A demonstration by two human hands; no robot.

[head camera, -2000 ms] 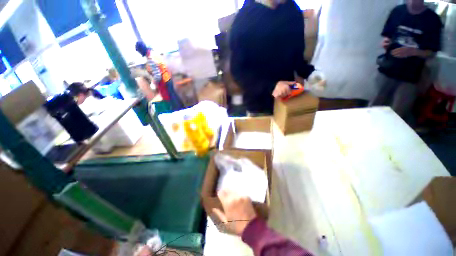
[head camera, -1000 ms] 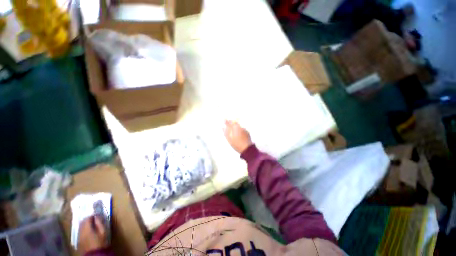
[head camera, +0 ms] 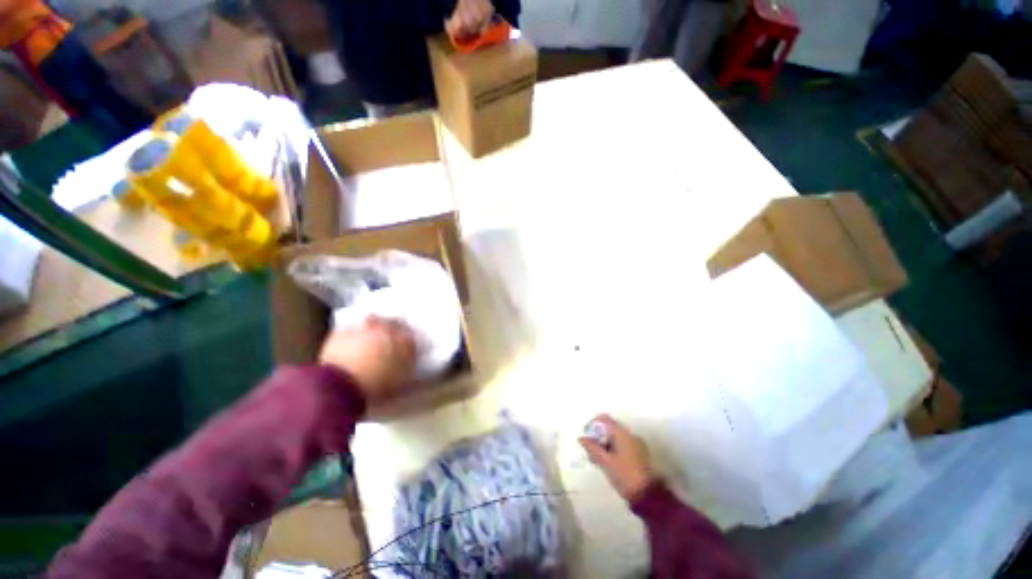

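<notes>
An open small carton [head camera: 421,398] stands at the table's left side, with a clear poly bag of white goods [head camera: 424,300] inside. My left hand [head camera: 376,353] is over the near part of the bag, slightly blurred; whether it grips anything cannot be told. My right hand [head camera: 617,448] is above the table [head camera: 566,271], right of a grey-white speckled bundle [head camera: 481,509], its fingertips closed on a small whitish item [head camera: 596,433]. A second open carton [head camera: 379,147] with a white sheet inside stands just behind the first.
A person's hand [head camera: 470,20] holds an orange tape gun [head camera: 481,36] on a closed carton [head camera: 484,96]. Yellow tape rolls [head camera: 204,187] lie at left beside the green conveyor [head camera: 136,418]. White foam sheets [head camera: 792,373] and an open carton [head camera: 832,249] are at right. A red stool [head camera: 758,51] stands behind.
My left hand has moved from the low left carton up to the poly bag. My right hand is now beside the speckled bundle with a small item in its fingers. The view has shifted.
</notes>
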